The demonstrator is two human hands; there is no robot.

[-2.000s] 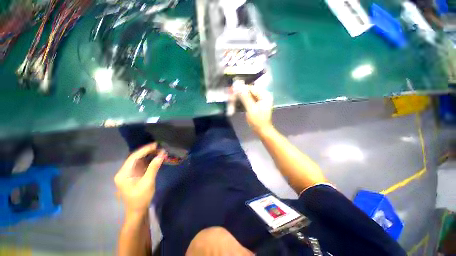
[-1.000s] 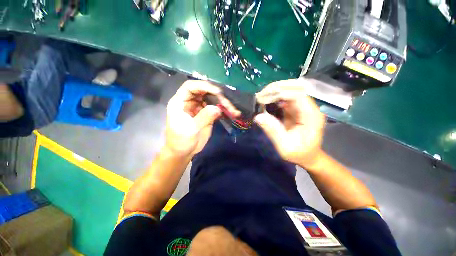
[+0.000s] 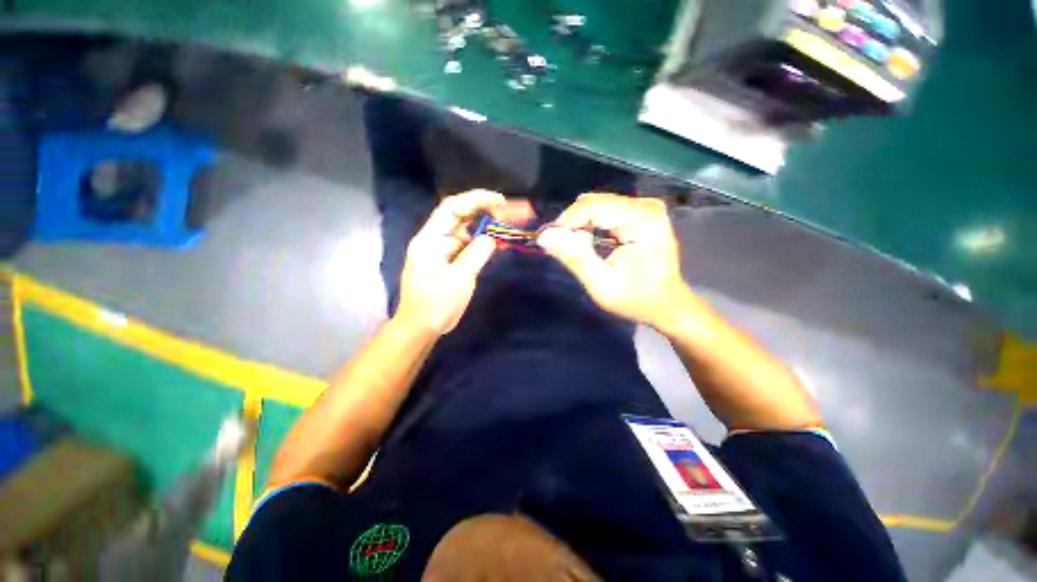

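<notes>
A short bundle of multicoloured wires [image 3: 514,235] runs between my two hands above my lap. My left hand [image 3: 441,264] holds its left end, where a small blue piece shows at the fingertips. My right hand [image 3: 623,259] grips the wires from the right, and a short dark end shows between its fingers. The fingers hide both ends of the bundle, so I cannot tell what connector is there.
The green bench [image 3: 262,46] runs across the top. A grey-black machine [image 3: 785,80] with coloured round buttons stands on it. Loose terminal ends [image 3: 495,43] lie left of the machine. A blue stool [image 3: 176,188] is at the left, with a brown box [image 3: 80,500] at the lower left.
My right hand has left the machine and joined my left hand. Since the last earlier frame both hands have the wires stretched between them, and the view has shifted so less of the bench shows.
</notes>
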